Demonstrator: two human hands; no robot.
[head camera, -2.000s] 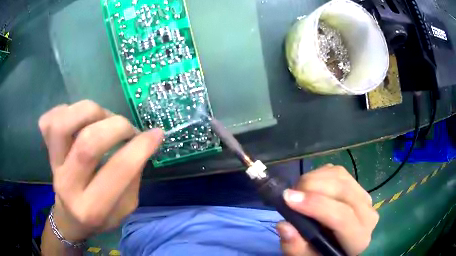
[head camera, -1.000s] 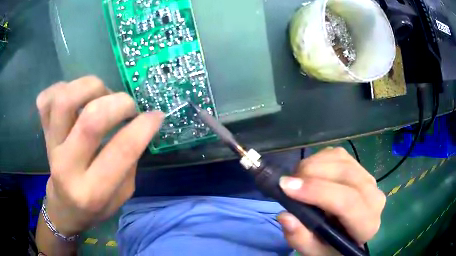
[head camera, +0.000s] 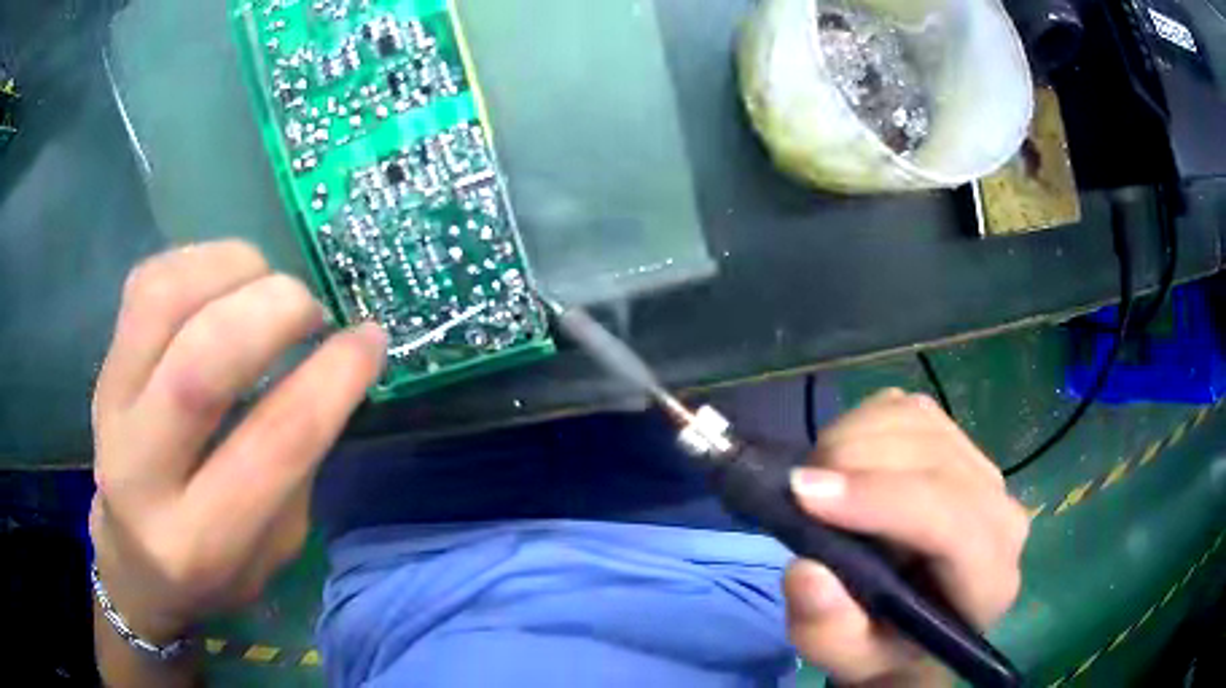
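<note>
A long green circuit board (head camera: 403, 202) with many shiny solder dots lies with its near end close to the bench's front edge. My left hand (head camera: 222, 430) pinches a thin silvery solder wire (head camera: 437, 331) between thumb and finger, over the near end of the board. My right hand (head camera: 908, 538) holds the black handle of a soldering iron (head camera: 834, 538). The iron's grey tip is at the board's right edge near its near corner, apart from the wire's end. I cannot tell whether the tip touches the board.
A pale green mat (head camera: 605, 148) lies under the board. At the right stand a stained whitish tub (head camera: 807, 128) with grey metal scraps, a yellow-brown sponge (head camera: 1029, 182) and a black soldering station (head camera: 1123, 94). A black cord hangs beyond the bench's front edge.
The iron's tip has moved from the wire's end to the board's right edge. The wire lies lower over the board's near end. The whole view has shifted slightly.
</note>
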